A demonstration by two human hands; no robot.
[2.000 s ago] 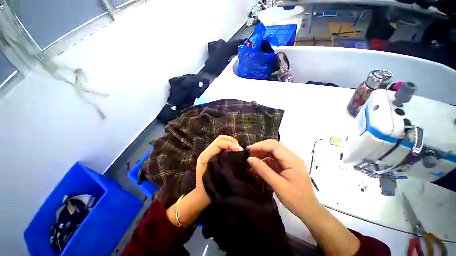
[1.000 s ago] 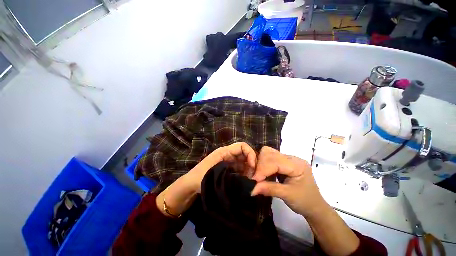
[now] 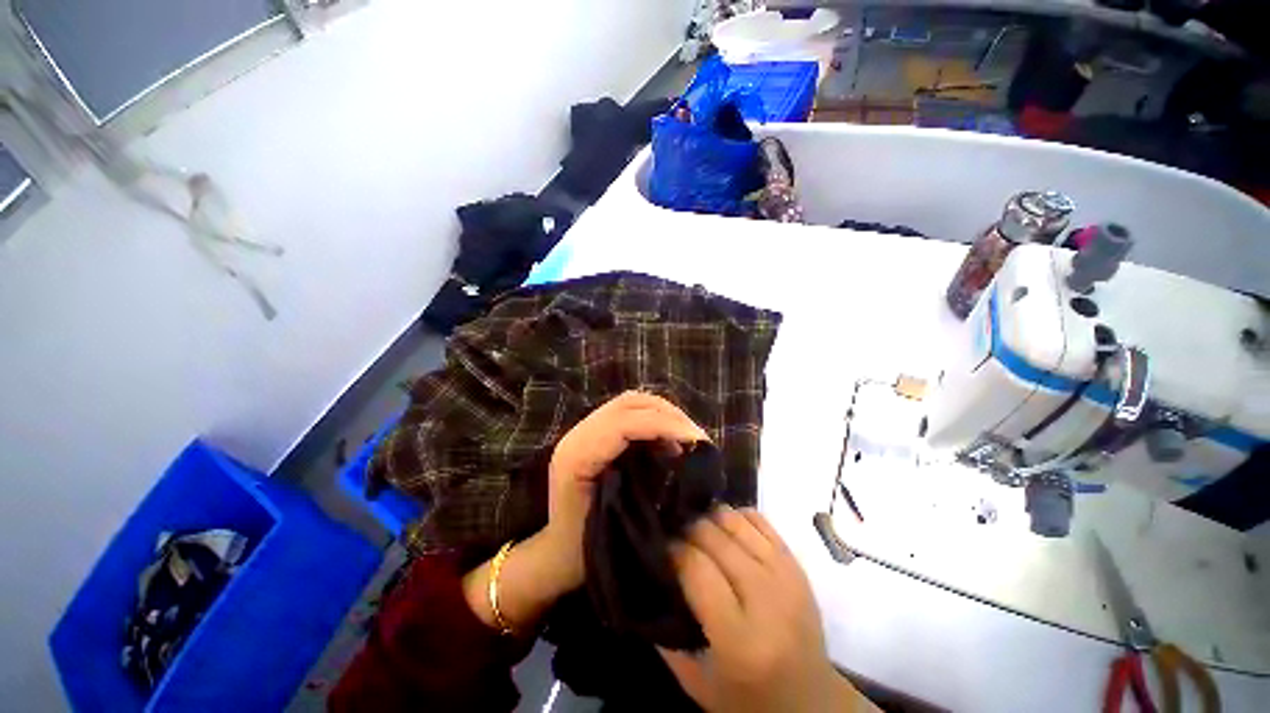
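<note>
The dark brown plaid garment (image 3: 613,334) with pale yellow lines lies crumpled on the table, left of the sewing machine. Its dark lining (image 3: 634,536) is bunched up between my hands and hangs down towards my lap. My left hand (image 3: 606,460) is closed around the upper left of the lining, with a gold bracelet at the wrist. My right hand (image 3: 752,606) holds the lining from the lower right, fingers curled against it. My fingertips are partly hidden in the cloth.
The white sewing machine (image 3: 1038,348) stands at the right, with a patterned bottle (image 3: 986,265) behind it. Shears (image 3: 1128,606) lie at the lower right. A blue bin (image 3: 279,599) with cloth stands at lower left. A blue bag (image 3: 696,165) sits at the table's back. Dark cloth lies by the wall.
My right hand has moved down from the pinched edge near my left fingertips to the lower right of the lining. The bunched lining has been turned between my hands. The view has shifted slightly.
</note>
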